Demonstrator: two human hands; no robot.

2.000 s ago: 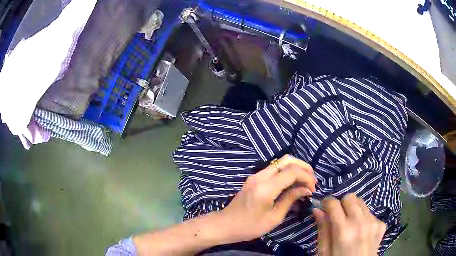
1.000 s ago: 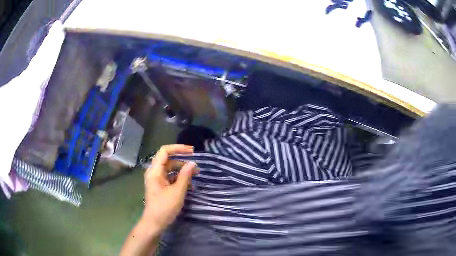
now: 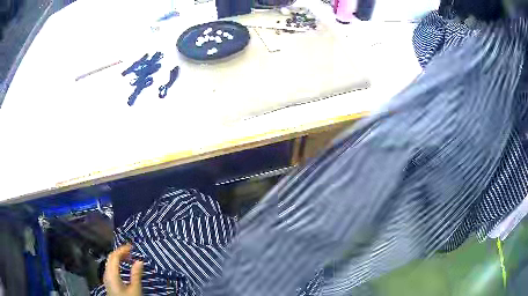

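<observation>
A navy garment with white stripes (image 3: 197, 243) lies heaped over the lap, below the table edge. A large blurred grey-blue striped cloth (image 3: 370, 179) stretches from the bottom middle up to the top right; whether it is part of the same garment cannot be told. My left hand (image 3: 123, 273) is at the bottom left over the heaped garment, cut off by the lower edge, fingers apart and empty. My right hand is not visible.
The white table (image 3: 116, 139) has a wooden edge. On it are a black dish (image 3: 191, 51) with white buttons, dark fabric pieces (image 3: 142, 75), a thin reddish stick (image 3: 98, 70), small dark bits (image 3: 298, 22) and a pink item (image 3: 345, 9).
The view has swung right and up over the tabletop. My two hands were together on the garment; they parted. The striped cloth now sweeps up to the right, and my right hand has left view.
</observation>
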